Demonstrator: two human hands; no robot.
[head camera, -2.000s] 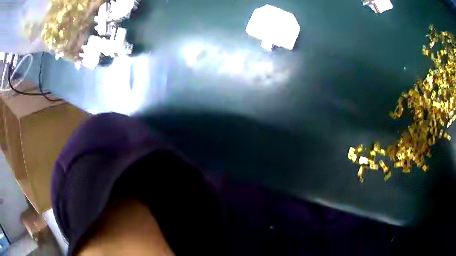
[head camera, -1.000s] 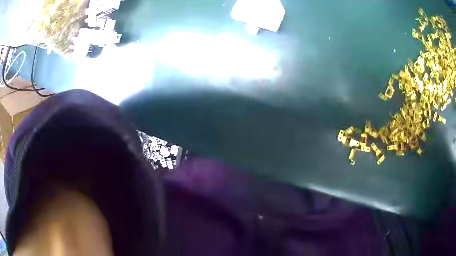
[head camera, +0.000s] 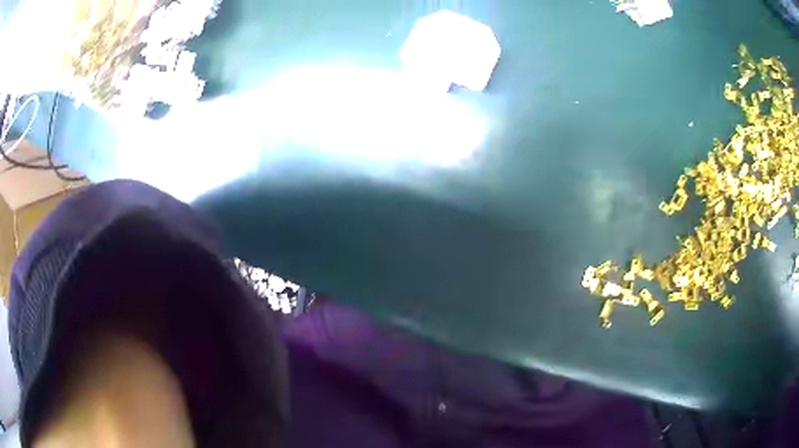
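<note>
A plain white piece, which looks like a housing, lies on the dark green surface at the top centre; glare washes out its detail. A smaller white part is cut off by the top edge at the right. A loose pile of tiny brass contacts spreads over the right side of the surface. Several white housings are heaped at the upper left beside a clear bag of brass contacts. Neither of my hands is in view. A dark purple sleeve with a bare, blurred forearm shows at the lower left.
The near edge of the green surface runs above purple clothing. A cardboard box and thin cables are at the left. Small white parts show below the edge, beside the sleeve.
The view has shifted, so the surface and piles sit a little lower in the picture. The small white part at the top right has come back into view. The sleeve remains at the lower left.
</note>
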